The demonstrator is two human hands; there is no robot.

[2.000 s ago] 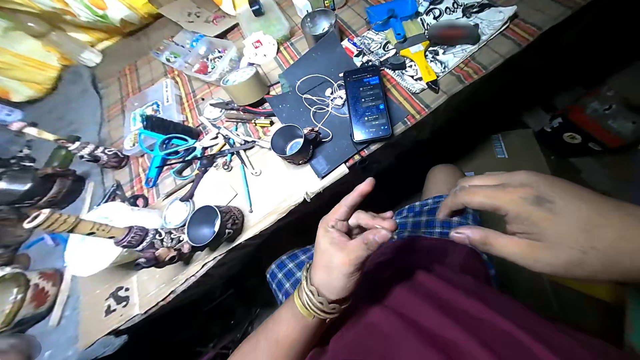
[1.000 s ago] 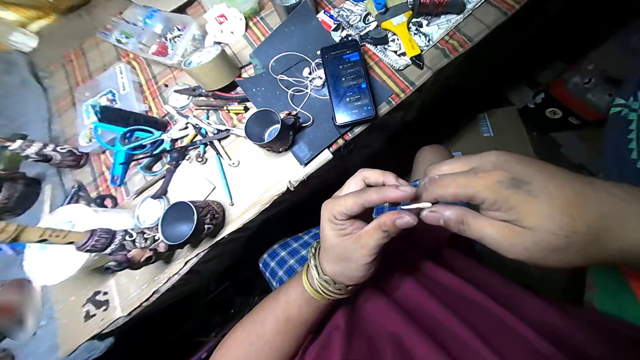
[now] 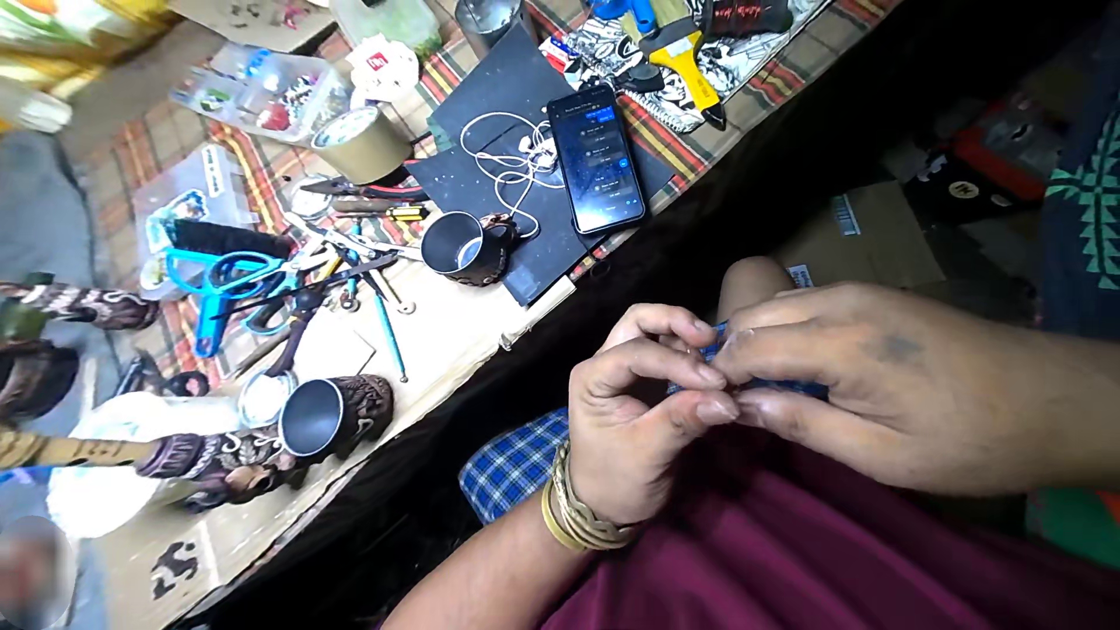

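My left hand (image 3: 643,416), with gold-coloured bangles (image 3: 573,507) at its wrist, meets my right hand (image 3: 840,385) above my lap. The thumbs and fingertips of both hands are pinched together, and whatever small thing may lie between them is hidden. Beyond them, on the worktable, are a dark cup with a sculpted outside (image 3: 468,249), a second such cup (image 3: 328,416) lying tilted nearer the left, and a thin blue-handled ball-tipped tool (image 3: 390,337). A smartphone (image 3: 599,162) with a lit screen rests on black sheets beside white earphones (image 3: 525,157).
Blue-handled scissors (image 3: 214,284), pliers (image 3: 363,188), a roll of brown tape (image 3: 363,144) and a divided plastic box (image 3: 271,92) crowd the table. A yellow-handled tool (image 3: 687,70) lies at the back. The cardboard's front edge (image 3: 420,402) runs diagonally left of my hands.
My hands were apart two seconds ago and came together. One second ago a small pale piece showed between my fingertips; now it cannot be seen.
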